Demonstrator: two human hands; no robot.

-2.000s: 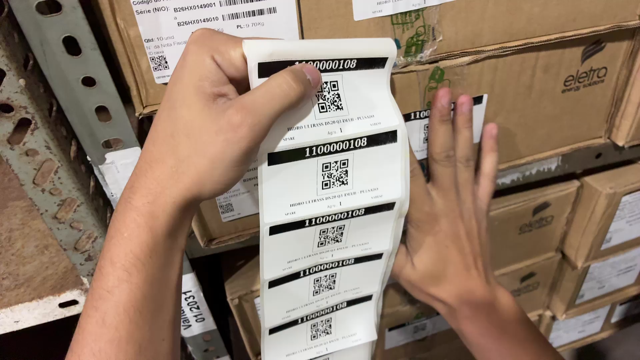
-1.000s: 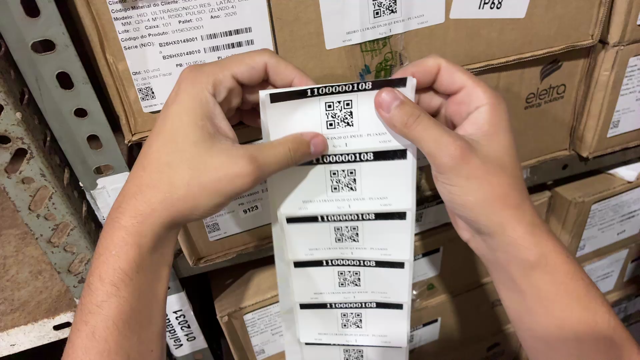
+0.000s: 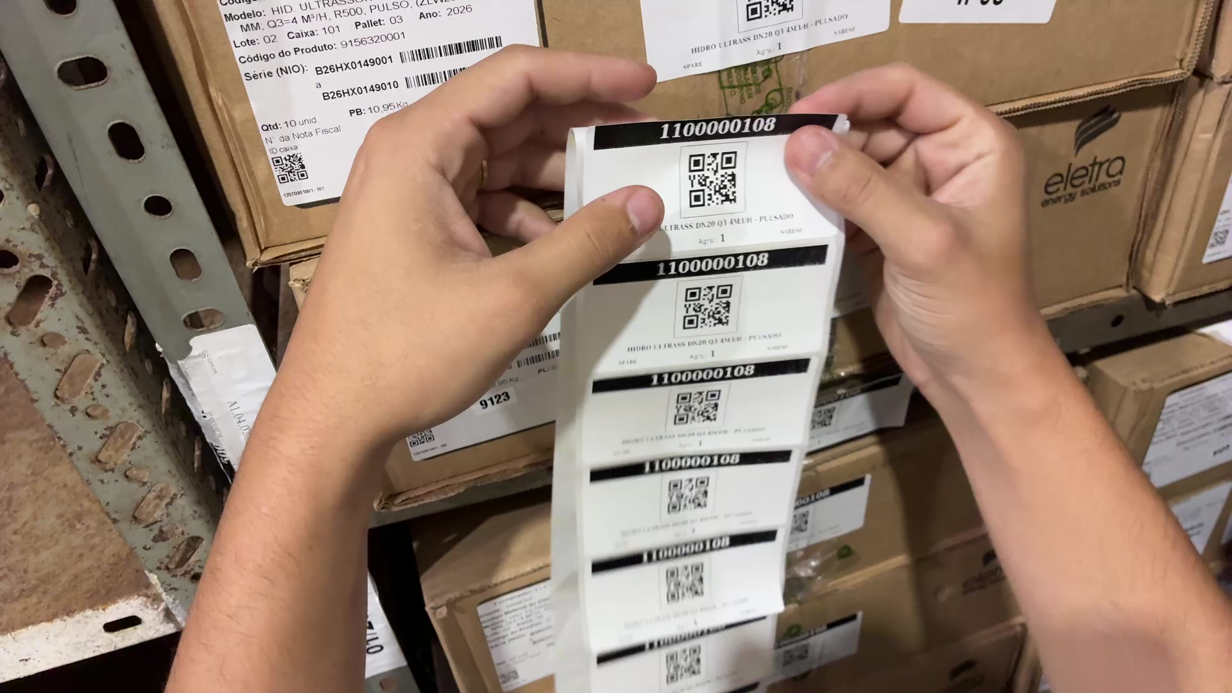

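A long strip of white adhesive labels [image 3: 707,409], each with a black band and a printed code, hangs down the middle of the view. My left hand [image 3: 481,231] grips its upper left side, thumb on the front of the top label and fingers behind. With thumb and index finger, my right hand [image 3: 914,192] pinches the strip's top right corner. Behind the strip, cardboard boxes [image 3: 1039,250] carry labels of the same kind, such as one [image 3: 828,515] at the lower right of the strip. The lower end of the strip is out of view.
Stacked cardboard boxes fill the metal shelving behind my hands. A perforated steel upright [image 3: 125,135] stands at the left, beside a rusty shelf surface [image 3: 58,510]. A large white printed label [image 3: 318,87] is on the upper left box, and a shelf edge [image 3: 1145,303] runs at the right.
My right hand was flat against a label on a box; it has moved to the strip's top right corner and now pinches it. My left thumb has moved lower on the top label.
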